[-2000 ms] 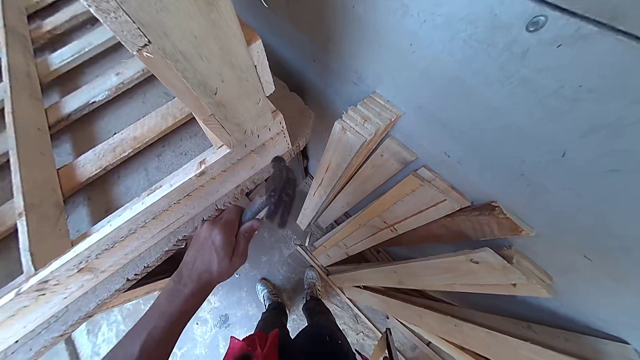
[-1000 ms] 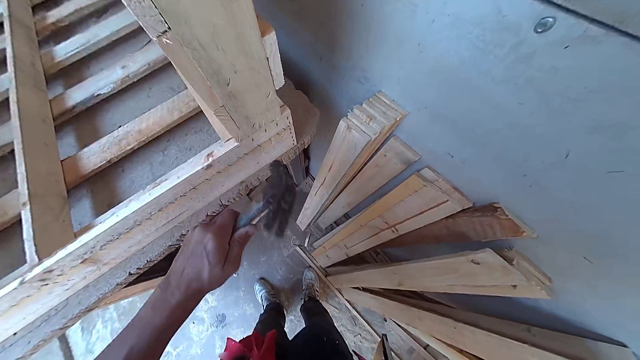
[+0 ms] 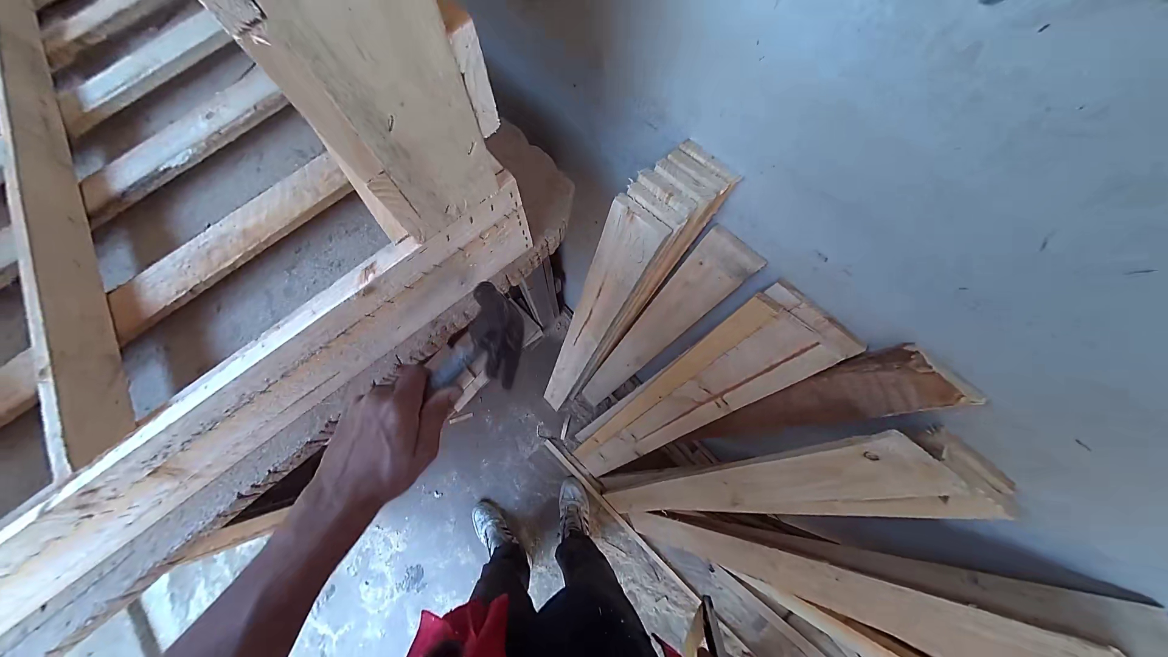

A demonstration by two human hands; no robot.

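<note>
My left hand (image 3: 388, 438) reaches in from the lower left, its fingers closed around the handle of a claw hammer (image 3: 497, 333). The dark hammer head is slightly blurred and lies, as seen from above, just beside the edge of a thick wooden beam (image 3: 301, 356). This beam is part of a slatted wooden frame. A wide plank (image 3: 383, 100) meets it near its right end, where rows of small nails or nail marks show. Whether the hammer touches the wood cannot be told. My right hand is out of view.
Several loose boards (image 3: 730, 374) fan out on the right, with a stack of short boards (image 3: 630, 265) nearest the frame's corner. A rough wooden slab (image 3: 538, 182) juts out beneath that corner. My shoes (image 3: 575, 506) stand on the concrete floor (image 3: 438, 520) between frame and boards.
</note>
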